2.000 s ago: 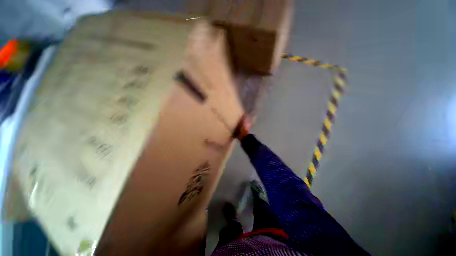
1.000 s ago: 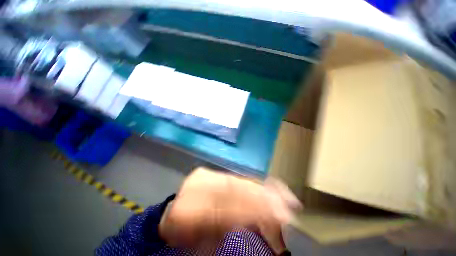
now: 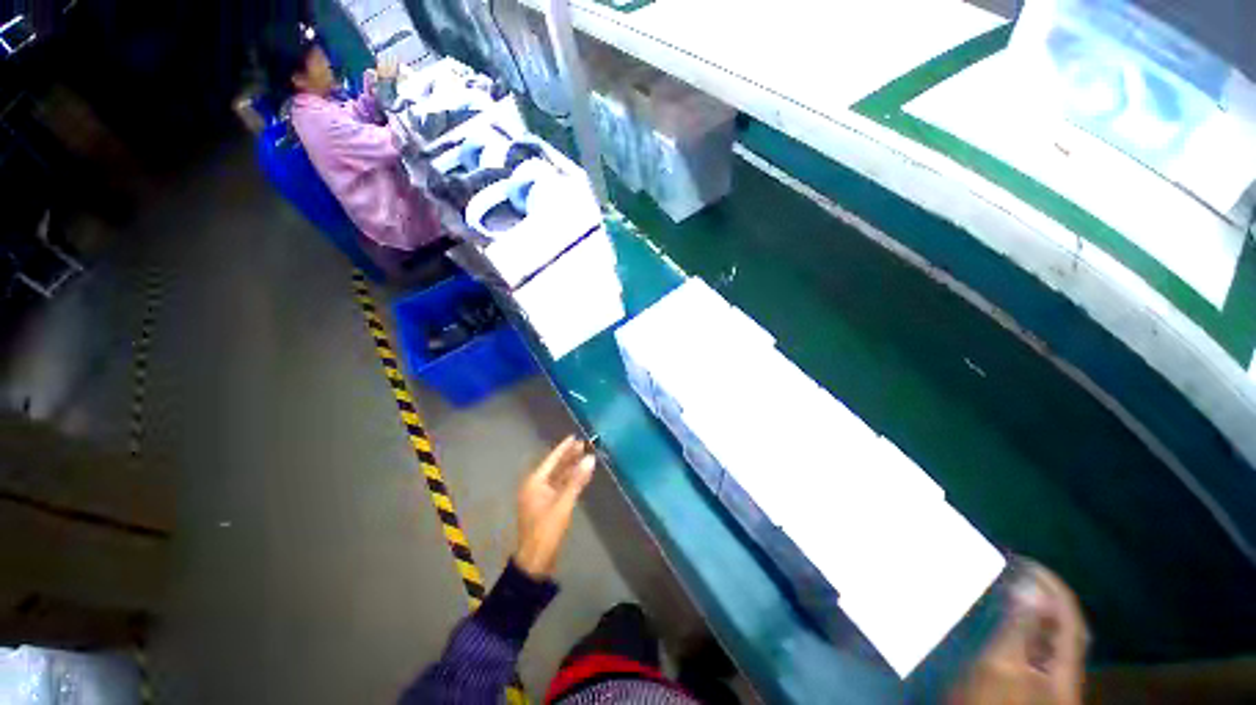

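A row of closed white boxes [image 3: 813,468] lies along the narrow teal-green bench [image 3: 627,441], with grey-blue sides in shadow. My left hand [image 3: 551,506] is beside the bench's near edge, left of the row, empty with its fingers a little apart. My right hand [image 3: 1033,640] is at the lower right, beside the near end of the row. It is blurred and partly in shadow, so its fingertips and any grip on the end box cannot be made out.
Open boxes with white headphones [image 3: 507,207] stand farther up the bench. A person in pink [image 3: 361,165] sits there. A blue bin [image 3: 462,342] is on the floor. A raised white ledge [image 3: 964,193] runs along the right. Brown cartons [image 3: 83,537] are at the left.
The view has swung from the large open carton to along the bench. The carton is no longer visible at the right. Both hands now show apart, at either side of the row.
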